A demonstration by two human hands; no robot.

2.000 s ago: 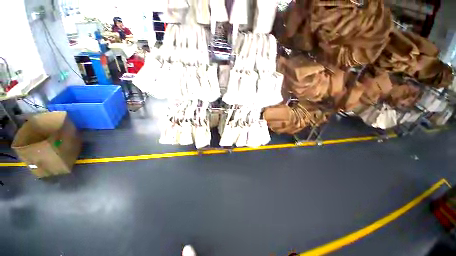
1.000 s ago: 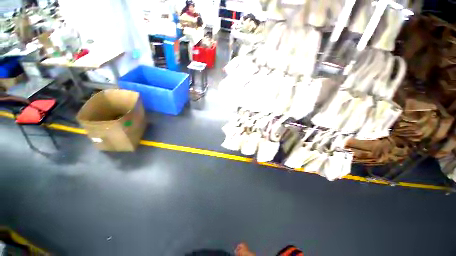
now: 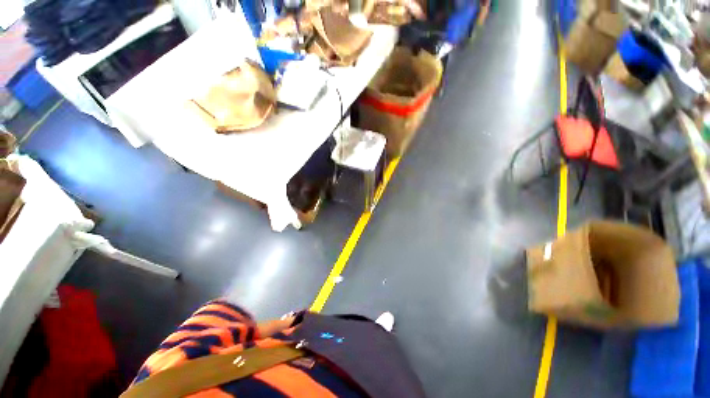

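Observation:
My left hand (image 3: 274, 326) shows only in part at the bottom, between an orange-and-black striped sleeve (image 3: 206, 333) and the dark apron (image 3: 350, 346); its fingers are hidden or too blurred to read. My right hand is out of the picture. A tan strap (image 3: 226, 371) crosses my front. Ahead on the left, a brown bag body (image 3: 240, 97) lies on a white-covered table (image 3: 167, 116), with more brown pieces (image 3: 336, 35) towards its far end.
A white-topped stool (image 3: 359, 148) stands by a carton with a red band (image 3: 395, 105). An open carton (image 3: 568, 284) and blue bin (image 3: 666, 361) are at right, below a red-seated chair (image 3: 585, 141). Another white table (image 3: 35, 233) is at left. Yellow lines edge the grey aisle (image 3: 444, 233).
The view has swung left from the bag racks. The white-covered table has come in, the open carton now shows at right, and more of my sleeve and apron shows.

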